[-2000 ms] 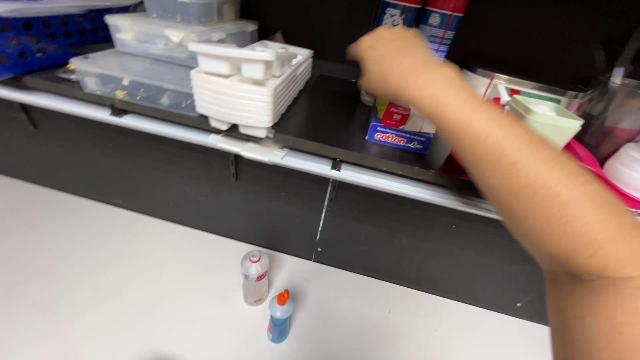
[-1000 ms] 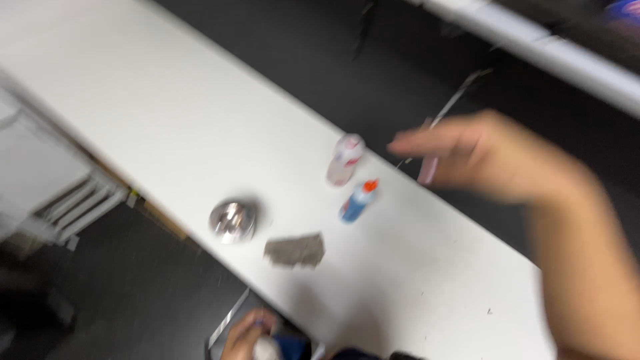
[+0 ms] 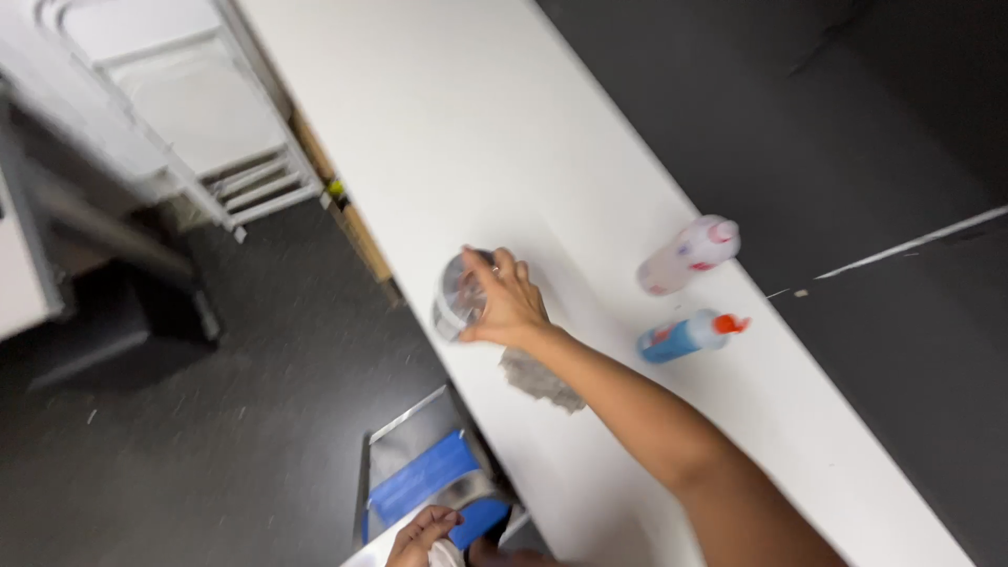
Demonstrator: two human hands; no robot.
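Observation:
My right hand (image 3: 508,303) spans a shiny metal bowl (image 3: 453,295) near the left edge of the white table, its thumb and fingers at the rim. Under my right forearm lies a crumpled grey cloth (image 3: 539,379). At the bottom of the view my left hand (image 3: 425,537) holds a white item (image 3: 446,554), mostly cut off by the frame. A clear plastic bottle with a pinkish cap (image 3: 685,256) stands near the far edge. Beside it is a bottle of blue liquid with an orange-red cap (image 3: 685,337), apart from both hands.
A long white table (image 3: 551,142) runs diagonally, with a dark panel (image 3: 866,157) along its far side. White folding chairs (image 3: 197,102) lean at the upper left. A chair with a blue seat (image 3: 425,476) is by the near edge, over dark floor.
My right hand was up by the shelf items, then above the table's far side; now it is at the metal bowl. The view has swung from the shelf down to the table.

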